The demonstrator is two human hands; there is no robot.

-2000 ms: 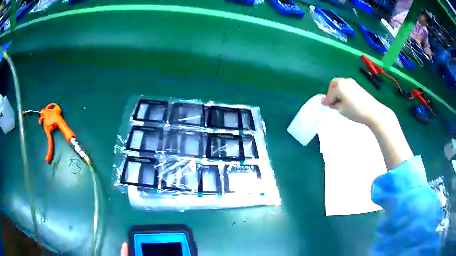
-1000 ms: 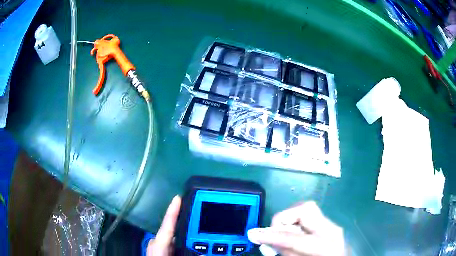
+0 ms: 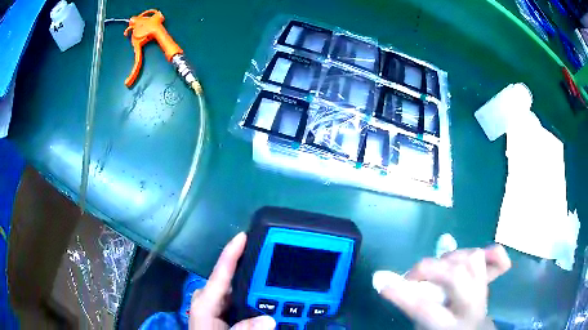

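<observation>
My left hand (image 3: 219, 290) grips a black-cased handheld tester (image 3: 303, 261) with a blue face, dark screen and keys, at the bottom centre. My right hand (image 3: 445, 283) is blurred, to the right of the tester and apart from it. Pale white patches show at its fingers; whether it holds a wipe I cannot tell. Behind the tester lies a sheet of black-bordered lens panels (image 3: 277, 119) under shiny wrinkled film. White wipes (image 3: 535, 187) lie at the right, with a squat white container (image 3: 493, 116) at their upper left.
An orange air blow gun (image 3: 155, 35) lies at the upper left, its clear hose (image 3: 201, 142) curving down to the bench edge. Another hose (image 3: 92, 116) crosses the left side. A small white bottle (image 3: 67, 27) stands beyond it. A cardboard box (image 3: 51, 251) with clear scraps is below left.
My right hand came from the wipes to the tester, then moved right, away from it. My left hand and the tester have come further into view. The view has shifted left and down.
</observation>
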